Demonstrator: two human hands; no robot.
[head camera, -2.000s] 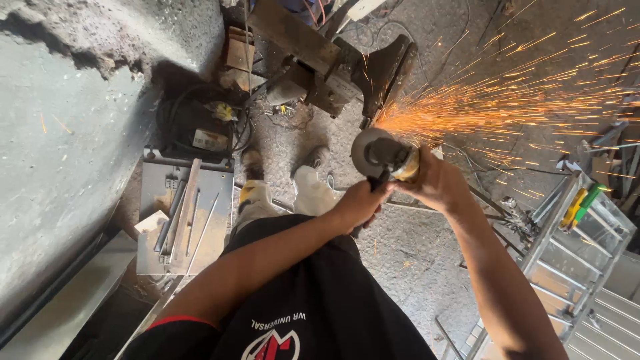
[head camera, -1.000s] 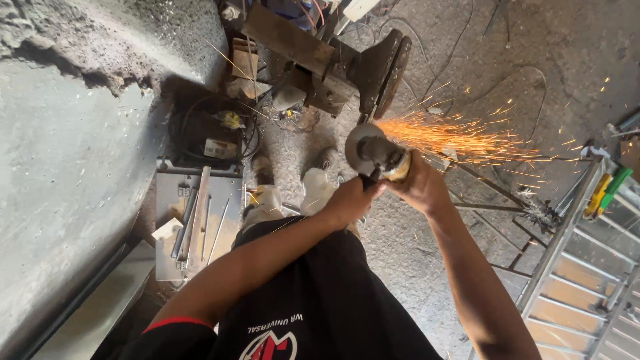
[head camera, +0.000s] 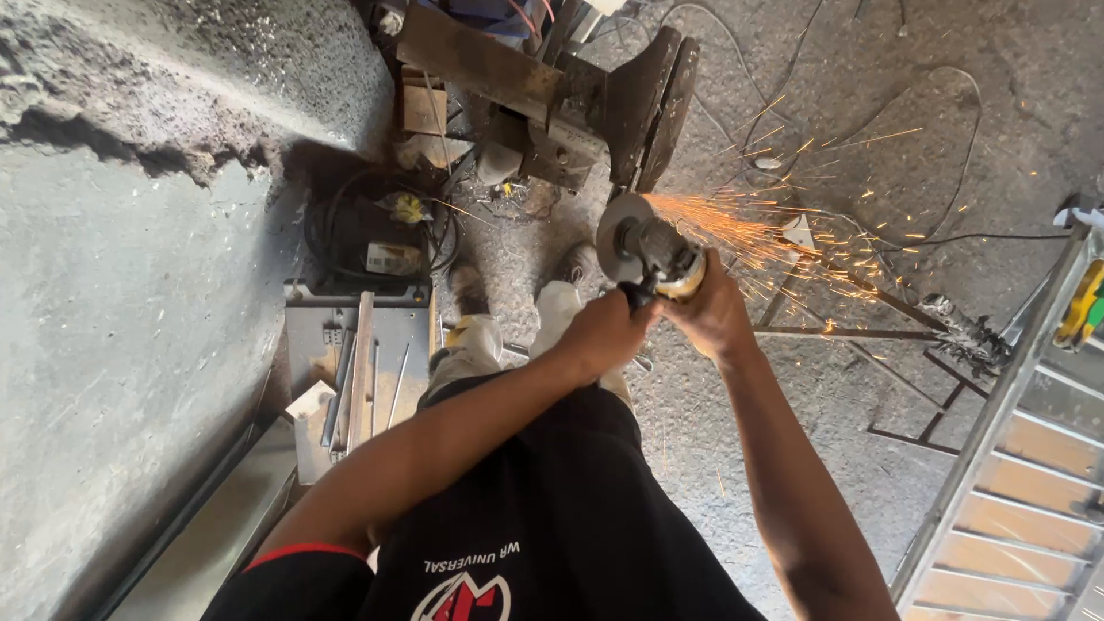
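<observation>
An angle grinder (head camera: 668, 254) is held between my two hands, its disc (head camera: 623, 235) at the lower end of the jaws of a bench vise (head camera: 655, 108). Orange sparks fly from the disc's top edge to the right. My left hand (head camera: 608, 335) is closed around the black side handle. My right hand (head camera: 711, 315) grips the grinder's body. Whatever the disc touches at the jaws is too small to make out. Neither hand wears a glove.
Metal bars lie on a grey box (head camera: 302, 323) at left, below a black machine (head camera: 379, 233) with coiled cable. A rough wall (head camera: 129, 345) borders the left. Thin steel frames (head camera: 897, 332), loose cables and a metal rack (head camera: 966, 492) with green-and-yellow tools (head camera: 1082, 306) occupy the right.
The spray of sparks is shorter than in the earliest frame. Both hands keep hold of the grinder near the vise jaws. The view has shifted somewhat.
</observation>
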